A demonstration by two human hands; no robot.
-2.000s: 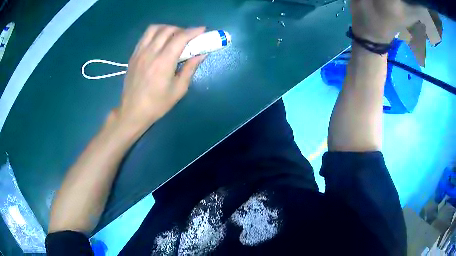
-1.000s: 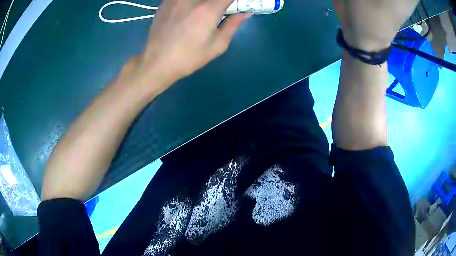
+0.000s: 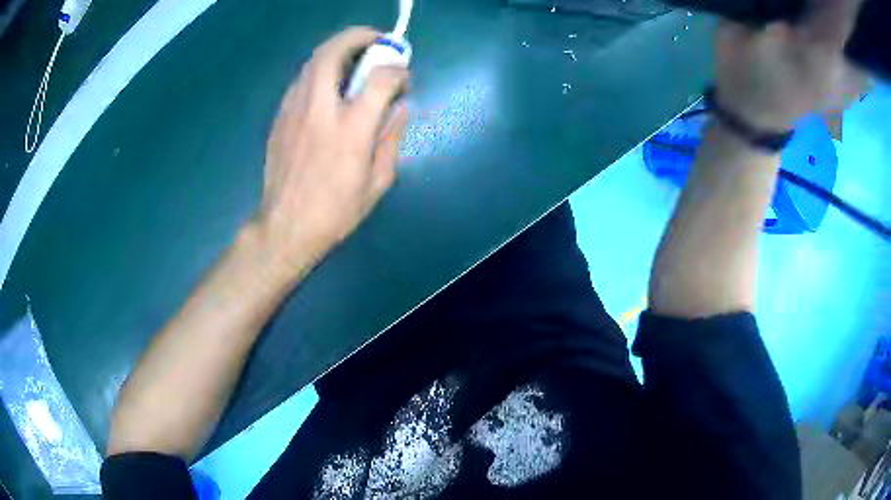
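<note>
My left hand [image 3: 332, 146] is closed around a white unit [image 3: 379, 64] above the dark green bench. The unit's blue band and a white cord loop rising from that end point to the top edge. The rest of the unit is hidden by my fingers. My right hand [image 3: 786, 73] is at the top right, blurred, closed around a thick black electric screwdriver [image 3: 738, 9], which is partly cut off by the top edge. Its tip is not clearly visible. Tiny screws [image 3: 570, 59] are scattered on the bench near the top.
Another white unit [image 3: 72, 14] with a cord loop lies at the top left, beyond the curved white strip [image 3: 98, 95]. A clear plastic bag [image 3: 41, 415] is at the lower left. A black cable [image 3: 835, 203] passes my right wrist. A blue stool [image 3: 809, 171] stands beyond the bench edge.
The unit in my left hand has turned, so its cord now points up instead of left. My right hand has moved slightly right, and the black driver now shows. Another unit has appeared at top left.
</note>
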